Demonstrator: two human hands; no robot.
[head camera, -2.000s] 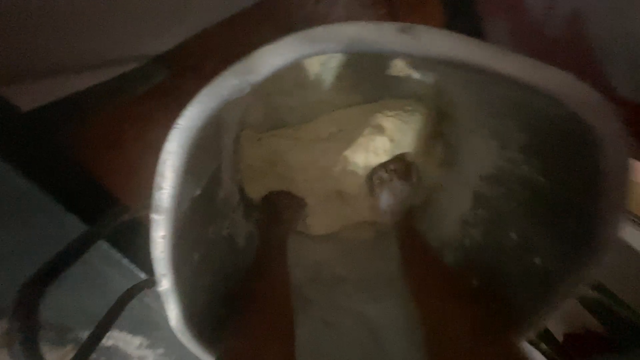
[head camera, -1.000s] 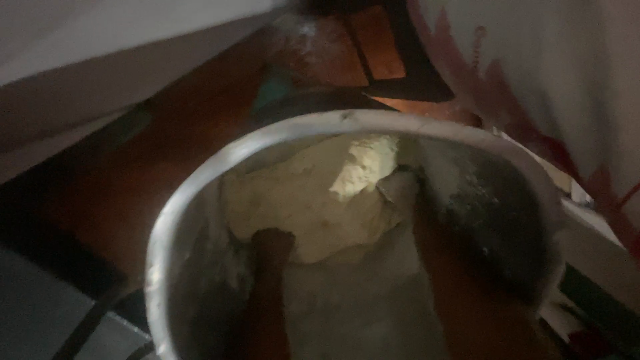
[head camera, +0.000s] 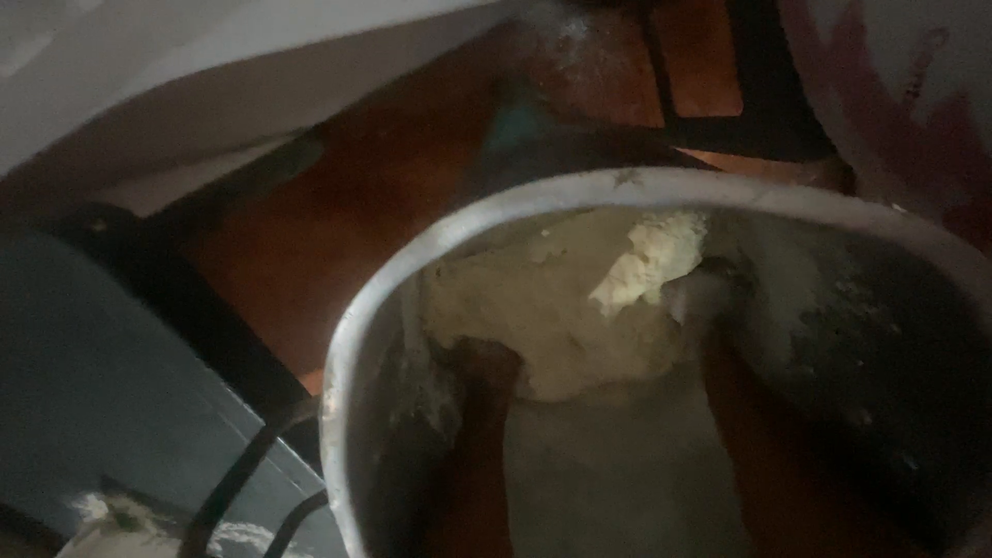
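Observation:
A large mass of pale dough (head camera: 542, 310) lies deep in a wide metal pot (head camera: 380, 279), with a lighter, brightly lit lump on its upper right part. Both my arms reach down into the pot from the bottom of the view. My left hand (head camera: 487, 364) presses against the dough's left lower edge, dark and with its fingers hard to make out. At the dough's right edge is my right hand (head camera: 694, 298), pale on the knuckles and blurred, beside the bright lump. Whether either hand grips dough cannot be told.
Smears cling to the pot's inner walls. Left of it stand a grey-blue panel (head camera: 139, 349) and dark curved bars (head camera: 240, 473). A reddish-brown floor (head camera: 325, 209) shows behind. A white and red sack (head camera: 891, 93) with writing is at the upper right, a pale surface (head camera: 194, 46) at the upper left.
The view has shifted, with more of the floor and sack showing beyond the pot. My right hand was on top of the dough by the bright patch and is now at its right edge.

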